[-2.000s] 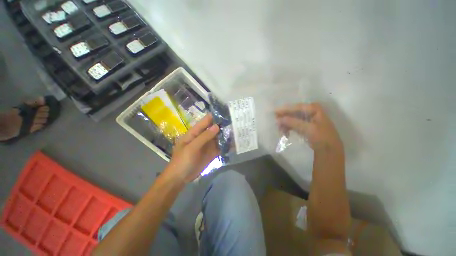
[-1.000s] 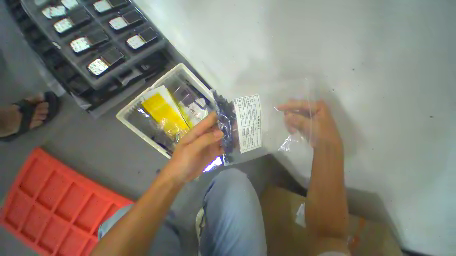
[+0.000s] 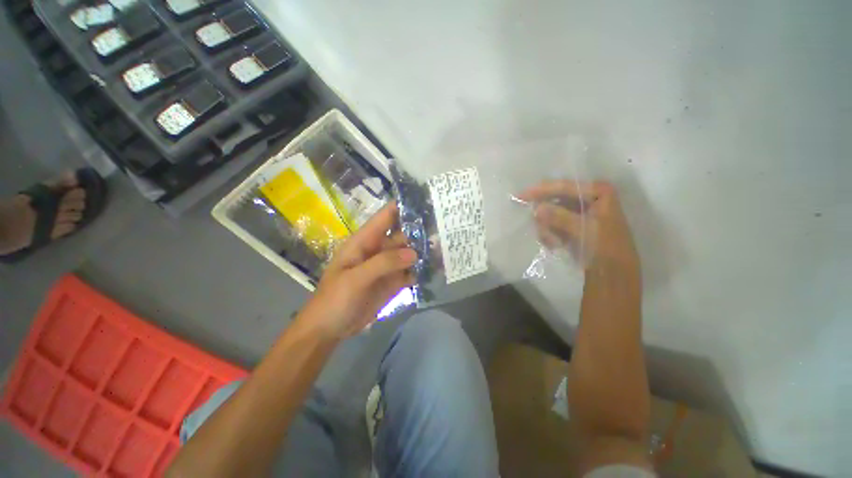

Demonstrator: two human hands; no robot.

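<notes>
A clear bag with a white printed label [image 3: 459, 224] and a clump of dark small parts at its left end is stretched between my two hands. My left hand [image 3: 366, 271] grips the dark-filled end, fingers on top. My right hand [image 3: 575, 229] holds the transparent end, its fingers seen through the film. Just left of the bag, partly behind my left hand, is an off-white parts bin [image 3: 262, 245] with a yellow-marked pack [image 3: 304, 207] and other clear bags inside.
Black phone trays [image 3: 154, 154] with phones in pockets are stacked upper left. A red compartment tray [image 3: 121, 378] lies on the floor, lower left. A person's sandalled foot [image 3: 58, 213] is at the left edge. A cardboard box [image 3: 523, 411] stands below, by a pale wall [image 3: 738, 187].
The bag has been drawn flatter between my hands, and my right hand has shifted slightly. Both hands keep their hold. The view has moved slightly.
</notes>
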